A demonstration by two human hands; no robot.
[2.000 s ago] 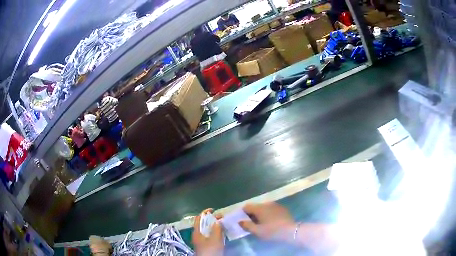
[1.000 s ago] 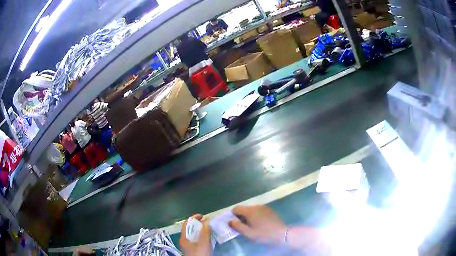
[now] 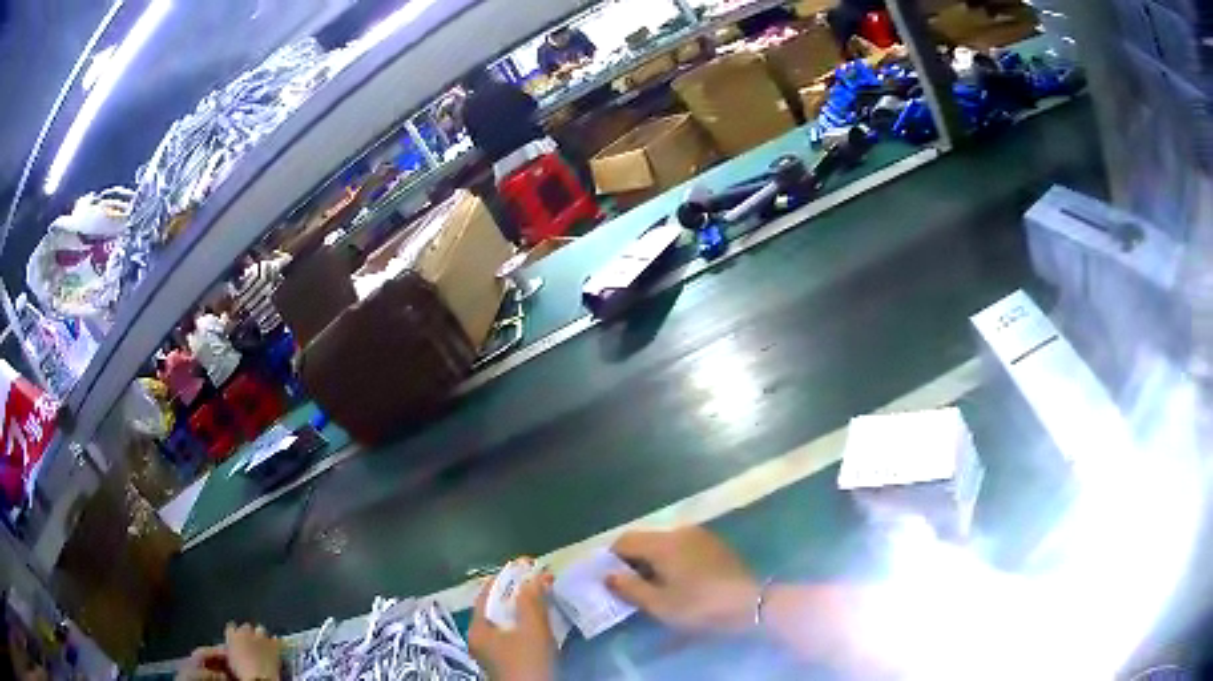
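My left hand (image 3: 516,636) is at the bottom centre, its fingers closed round a small white folded piece, likely a leaflet (image 3: 506,593). My right hand (image 3: 685,580) is just right of it and holds a second flat white paper, likely a leaflet (image 3: 592,593), by its right side, thumb on top. The two papers are close together; whether they touch is unclear. A squarish white leaflet stack (image 3: 905,450) stands on the bench at the right. A tall white retail box (image 3: 1044,366) lies beyond it, partly lost in glare.
Tangled silver-grey strips (image 3: 386,644) lie left of my left hand, beside another person's hand (image 3: 250,652). The dark green belt (image 3: 559,459) runs beyond the pale edge. Across it are an open carton (image 3: 399,349), a dark flat item (image 3: 632,269) and black handheld parts (image 3: 758,196).
The view has shifted slightly. Both hands remain at the bottom centre with the white papers. The other person's hand at the lower left has come further into view.
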